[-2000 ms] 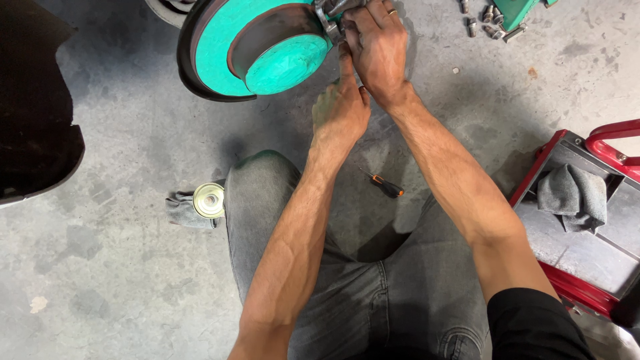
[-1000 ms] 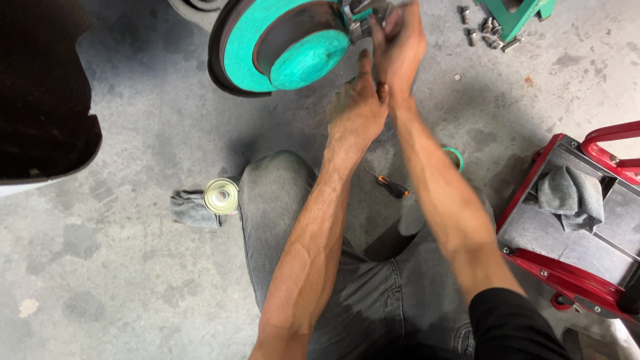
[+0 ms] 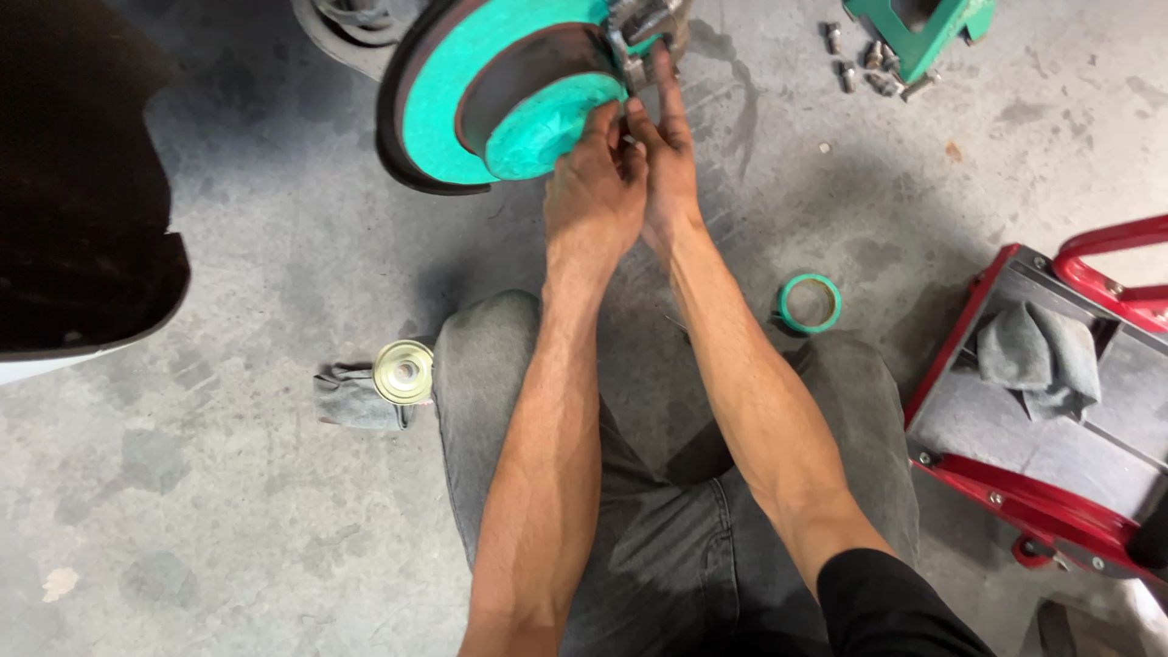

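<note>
A brake disc (image 3: 429, 119) covered in green masking tape stands at the top centre, its raised hub face (image 3: 538, 137) taped too. The brake caliper bracket (image 3: 639, 36) is at its right edge. My left hand (image 3: 598, 187) is at the right side of the hub face, fingers bent and close together; what lies between its fingertips is too small to tell. My right hand (image 3: 671, 164) is against it, its index finger stretched up to the bracket and its thumb near my left fingertips. Whether either hand holds something cannot be made out.
A roll of green masking tape (image 3: 809, 303) lies on the floor near my right knee. Left of my legs are a spray can (image 3: 403, 372) and a grey cloth (image 3: 351, 401). Bolts (image 3: 849, 78) lie by a green stand (image 3: 922, 46). A red-framed creeper seat (image 3: 1004, 497) bears another cloth (image 3: 1040, 356).
My left hand has moved up to the taped hub face. My right hand has come down from the caliper bracket, its index finger now extended. The view has shifted, showing the tape roll fully.
</note>
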